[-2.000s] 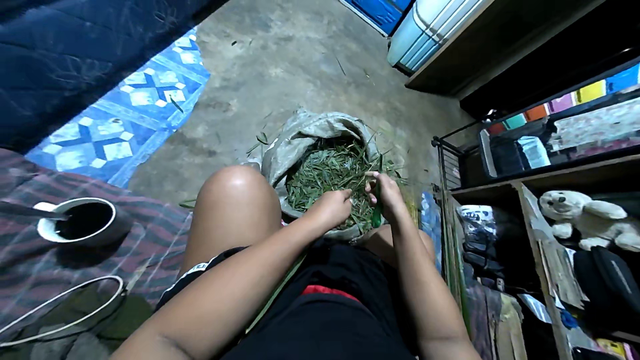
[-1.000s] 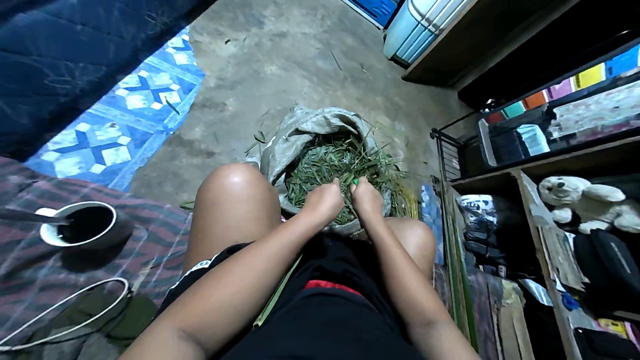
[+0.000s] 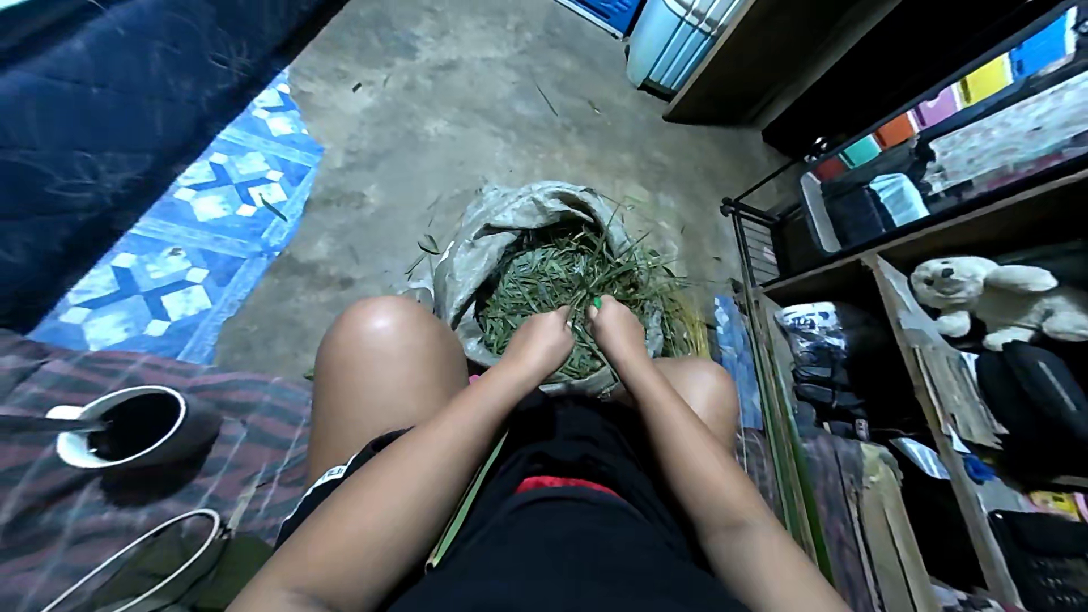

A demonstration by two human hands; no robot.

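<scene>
My left hand [image 3: 544,340] is closed, knuckles up, over the near part of an open woven sack [image 3: 467,255]. The sack is full of cut green leaf strips [image 3: 544,276]. Just right of it, my right hand [image 3: 614,327] is closed too, with a bit of bright green at its fingertips. The two fists almost meet above the strips; thin blades stick out near the fingers, but what lies inside either fist is hidden. A long green leaf strip [image 3: 472,501] rests across my lap.
A mug with dark liquid [image 3: 140,425] stands on the plaid cloth [image 3: 263,408] at left, beside a white cord [image 3: 161,544]. Shelves with a white stuffed toy [image 3: 1003,297] are at right, with long green stalks [image 3: 778,442] near them. A light blue plastic container [image 3: 680,42] stands beyond on the concrete floor.
Two seconds ago my hands were farther apart, the right one raised with its fingers bent; they have since come together low over the sack.
</scene>
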